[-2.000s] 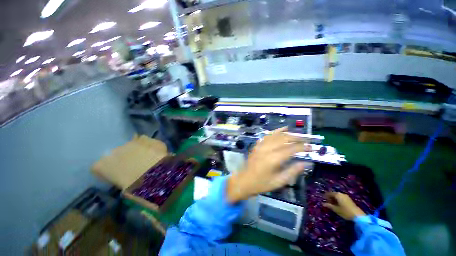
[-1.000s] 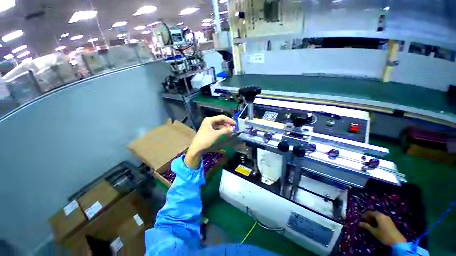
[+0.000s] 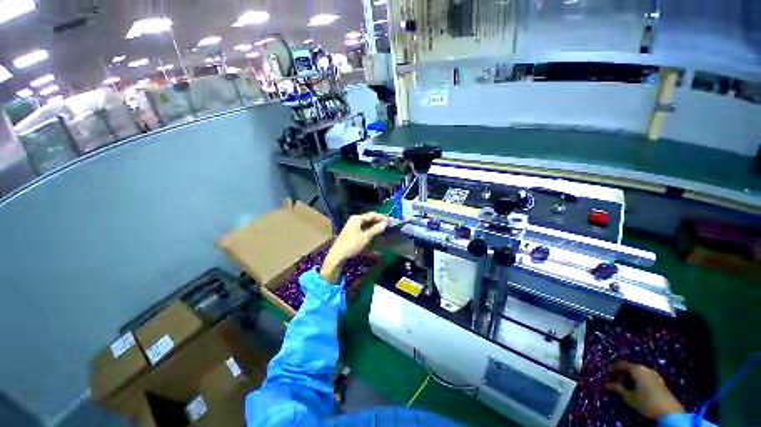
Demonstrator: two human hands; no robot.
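The white lead cutting machine (image 3: 467,350) stands in front of me. Its long silver feed rail (image 3: 576,271) carries several dark purple capacitors (image 3: 605,270) spaced apart. My left hand (image 3: 355,240) is at the rail's left end, thumb and fingertips together; whether a part is between them is too small to tell. My right hand (image 3: 642,389) is low over the black tray (image 3: 705,350) full of purple parts, fingers curled down at the heap; I cannot tell if it holds one.
An open cardboard carton (image 3: 278,242) with purple parts stands left of the machine. More cartons (image 3: 167,334) lie lower left. Black knobs (image 3: 422,156) rise above the rail. A blue cord (image 3: 734,385) hangs at right. A long green shelf (image 3: 534,150) runs behind.
Since one second ago, the capacitors on the rail have shifted left. My left hand has stayed near the rail's left end, my right hand in the tray. The view has shifted slightly.
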